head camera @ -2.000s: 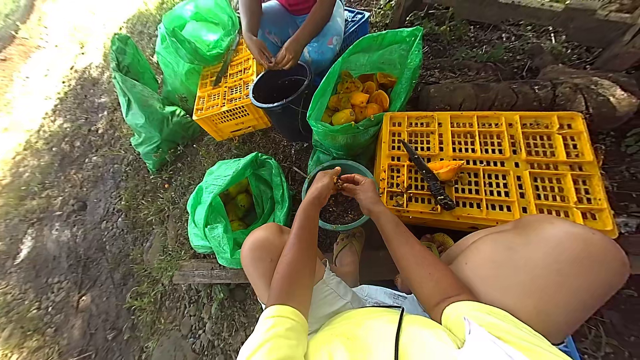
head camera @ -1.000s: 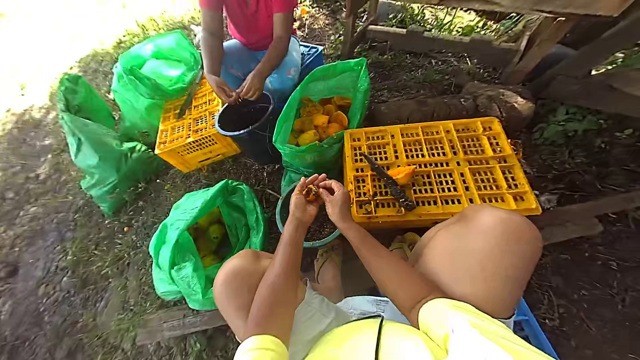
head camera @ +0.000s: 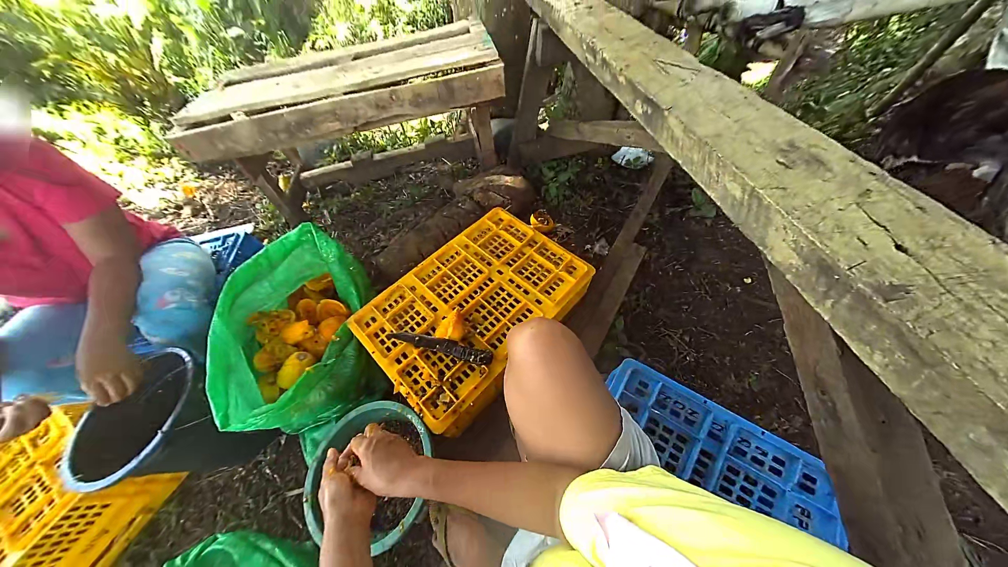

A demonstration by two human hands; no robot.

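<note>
Over a round green basin (head camera: pixel 421 504) my left hand (head camera: pixel 344 490) and my right hand (head camera: pixel 383 459) meet, fingers curled around a small piece of orange fruit (head camera: pixel 346 465) that they mostly hide. Dark contents show inside the basin. Just beyond it, an upturned yellow plastic crate (head camera: pixel 496 283) bears a dark-handled knife (head camera: pixel 449 347) and a piece of orange fruit (head camera: pixel 451 325). An open green sack (head camera: pixel 236 346) left of the crate holds halved and opened orange-yellow fruit (head camera: pixel 295 362).
Another person (head camera: pixel 102 276) sits at the left, hands by a dark bucket (head camera: pixel 75 465) at a yellow crate (head camera: pixel 47 528). Part of a green bag (head camera: pixel 236 551) shows below. A blue crate (head camera: pixel 732 449) is at my right; a thick wooden beam (head camera: pixel 787 165) crosses overhead right. A wooden bench (head camera: pixel 339 94) stands behind.
The view has swung far to the right, bringing the bench, the beam and the blue crate into sight. My hands stay together over the basin; the opened fruit seen between them is now mostly hidden.
</note>
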